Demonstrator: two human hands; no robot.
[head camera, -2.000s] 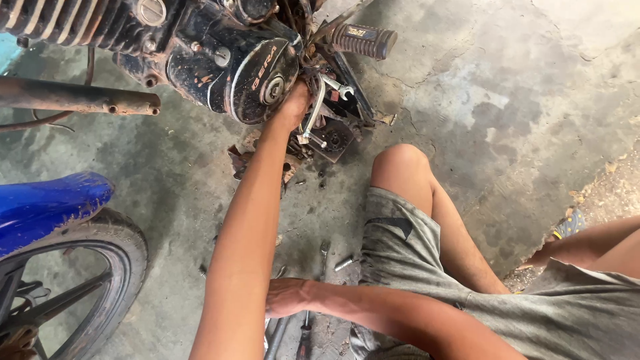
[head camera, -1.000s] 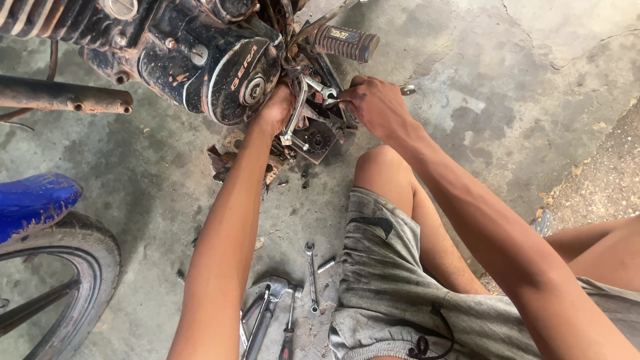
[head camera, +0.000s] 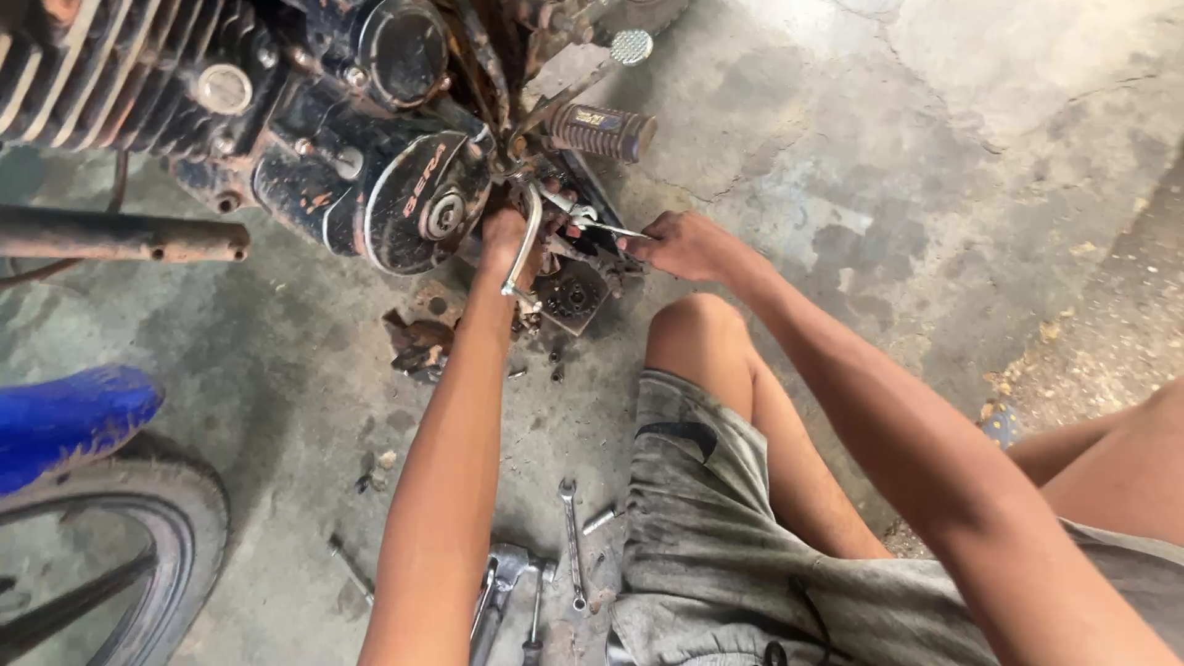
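Observation:
My left hand reaches in beneath the motorcycle's black engine side cover, behind a bent metal lever; its fingers are hidden, so what they hold cannot be told. From the right, my right hand grips a combination wrench, whose head lies among the parts below the ribbed rubber footpeg. A dark sprocket-like part is just under the wrench and lever.
A combination wrench, a hammer and a screwdriver lie on the concrete floor near my shorts. Rusty parts sit left of the sprocket-like part. A wheel with a blue fender is at left.
My right hand was low by the floor tools two seconds ago, then came up to the parts by the footpeg, where it now holds a wrench. My left hand stays by the engine cover.

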